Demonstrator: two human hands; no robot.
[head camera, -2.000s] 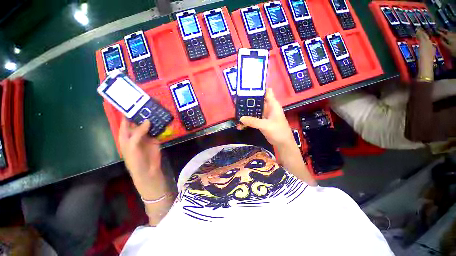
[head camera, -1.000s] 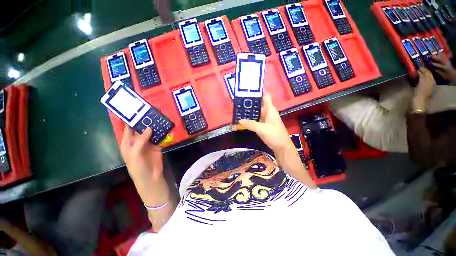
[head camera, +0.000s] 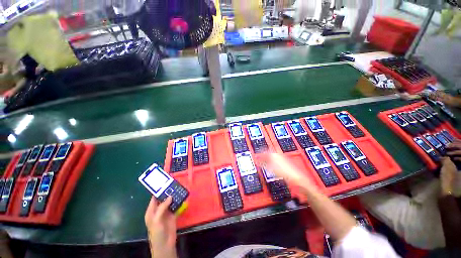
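Note:
My left hand (head camera: 160, 221) holds a keypad phone (head camera: 164, 186) at the left end of the red trays. Its screen is bright white, its keypad is dark, and a yellow patch shows beneath it. My right hand (head camera: 283, 169) is blurred over the middle of the red compartment trays (head camera: 203, 214); its fingers and any grip cannot be made out. A phone with a whitish screen (head camera: 247, 172) lies in the tray left of this hand. Another phone (head camera: 277, 186) lies partly hidden under the hand. Several blue-screen phones (head camera: 230, 189) rest in the trays.
Another red tray of phones (head camera: 83, 161) lies at the left, and one (head camera: 389, 118) at the right by another person's hands (head camera: 447, 174). A grey post (head camera: 216, 85) and black fan (head camera: 177, 22) stand ahead. A brown box (head camera: 371, 86) sits back right.
The view has tilted up. My right hand has moved off upright from its phone, and a whitish-screen phone now lies in the tray. My left hand still holds its phone.

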